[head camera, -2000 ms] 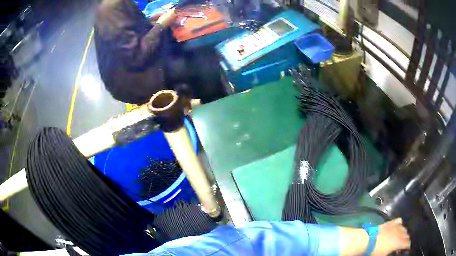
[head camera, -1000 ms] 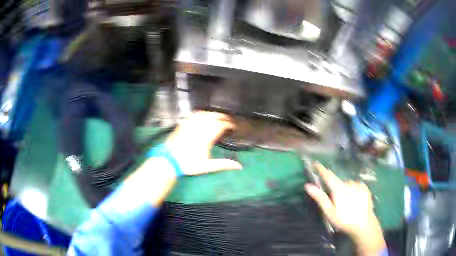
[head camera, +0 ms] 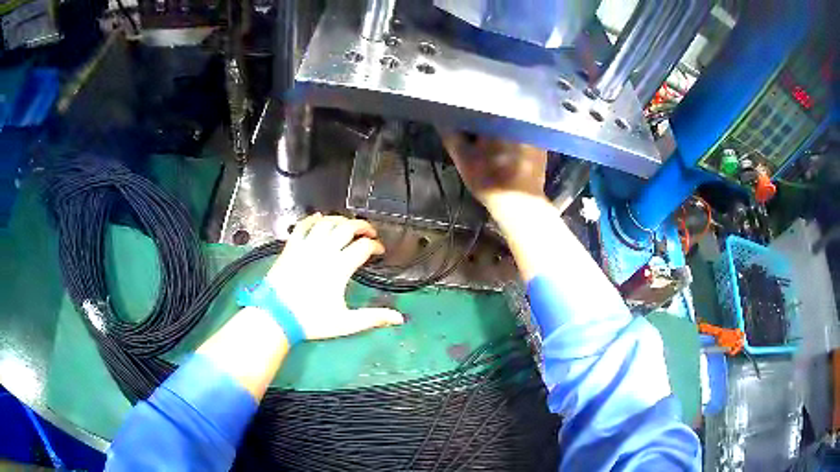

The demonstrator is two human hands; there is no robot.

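Observation:
Black cables (head camera: 405,284) curve along the front of the press bed (head camera: 253,198), and several run up to the lower mould (head camera: 378,175). My left hand (head camera: 322,277) lies palm down over the cables at the bed's front edge, thumb spread to the right. My right hand (head camera: 502,171) reaches in under the thick upper platen (head camera: 479,101). Its fingers are in shadow and partly hidden, so what they touch cannot be told. A looped cable bundle (head camera: 189,267) with a pale band lies at left on the green mat (head camera: 424,327).
Many cables (head camera: 396,429) lie side by side across the near edge. Guide posts (head camera: 295,138) stand beside the mould. At right are a blue column with a control box (head camera: 769,124), an orange-handled tool (head camera: 721,337) and a light blue basket (head camera: 737,286) of black parts.
The view has swung from the left side to the press. My right hand has moved from the mat's right side up under the platen. My left hand stays near the bed's front edge.

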